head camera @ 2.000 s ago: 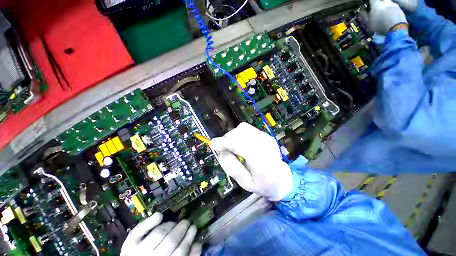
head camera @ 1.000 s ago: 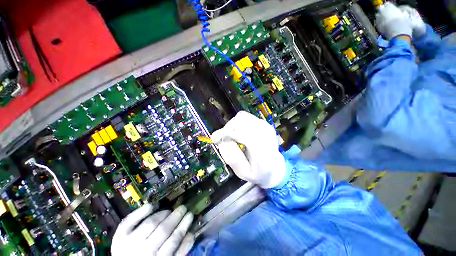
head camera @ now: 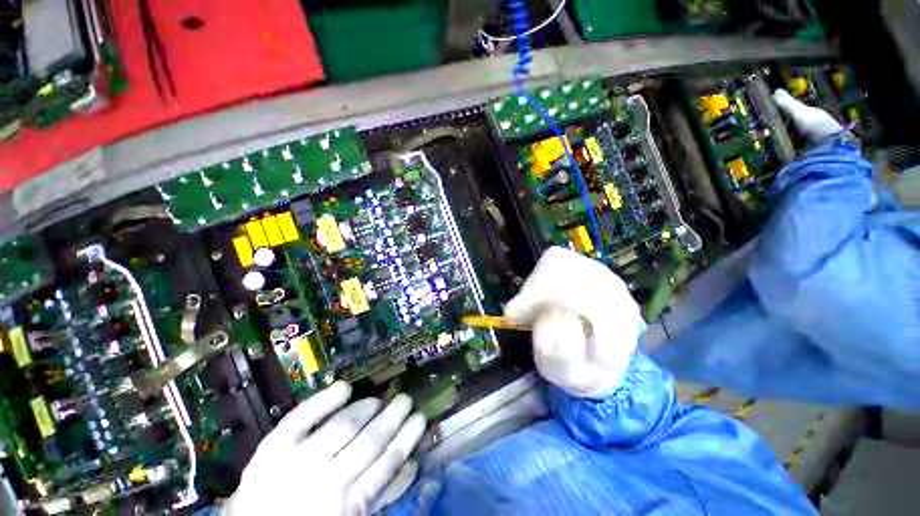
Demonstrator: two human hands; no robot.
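A green populated circuit board lies in a black carrier in front of me, with yellow block parts at its upper left and a bent white bar along its right side. My right hand, in a white glove, holds a slim yellow stick like a pen. The stick's tip points left over the board's lower right part; I cannot tell if it touches. My left hand, white-gloved, rests with fingers spread at the carrier's near edge and appears to hold nothing.
More boards lie in carriers at left and right. A blue coiled cord hangs across the right board. A neighbouring worker's gloved hand is over the far-right boards. A red mat lies beyond the metal rail.
The view has shifted, so the boards appear farther right. The yellow stick's tip has moved nearer the board's lower right corner. The neighbour's visible hand has moved over a board.
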